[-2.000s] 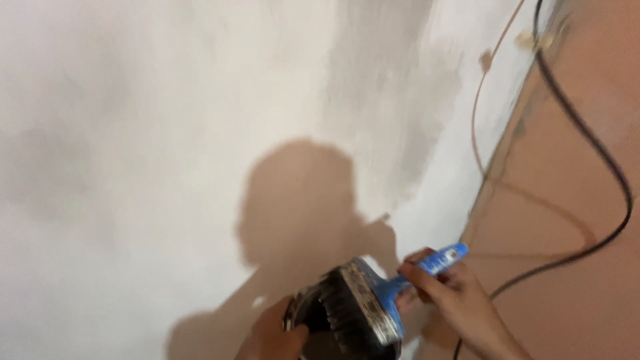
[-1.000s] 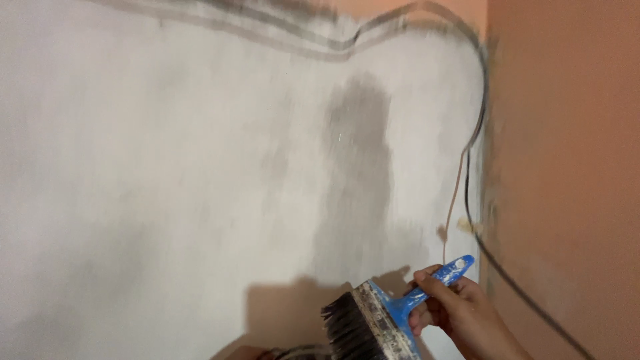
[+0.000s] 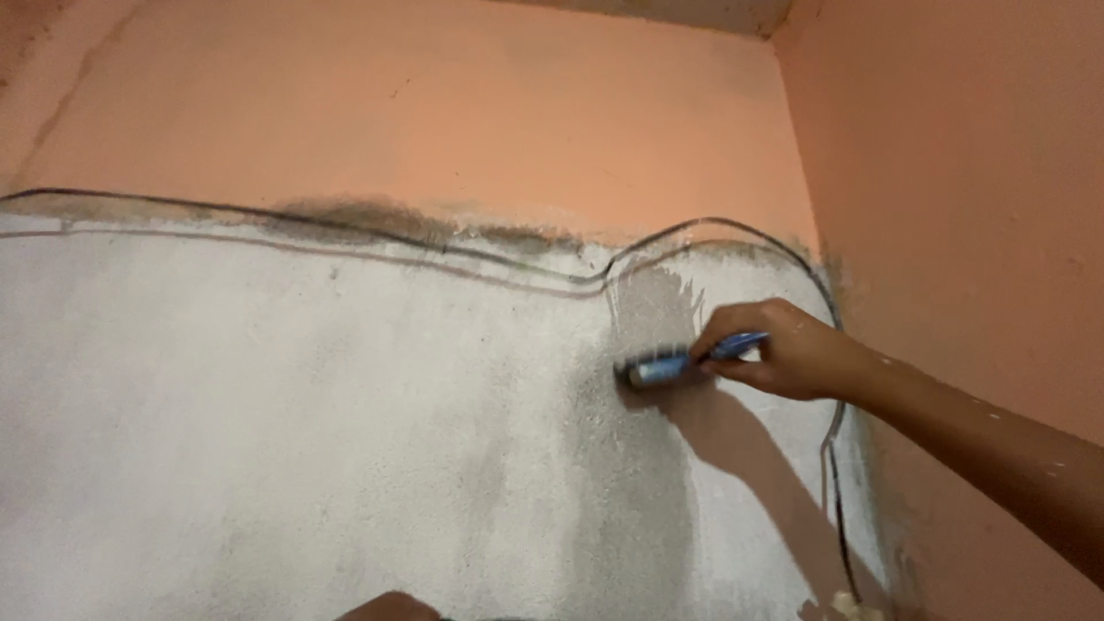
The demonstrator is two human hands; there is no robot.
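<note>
My right hand grips the blue handle of a wide paint brush, whose dark bristles are against the white-coated wall. The brush is somewhat blurred. A wet grey streak runs above and below it on the wall. Of my left hand only a small part shows at the bottom edge; beside it is a thin dark edge of something, mostly out of view, and whether the hand holds it does not show.
A black cable loops across the top of the white area and down near the corner, ending by a pale lump. Orange wall lies above, and another orange wall stands at the right. Part of the ceiling shows.
My right hand has lifted the brush from beside the dark container low in view up to the wall. A fresh wet patch shows near the cable. The view has tilted upward.
</note>
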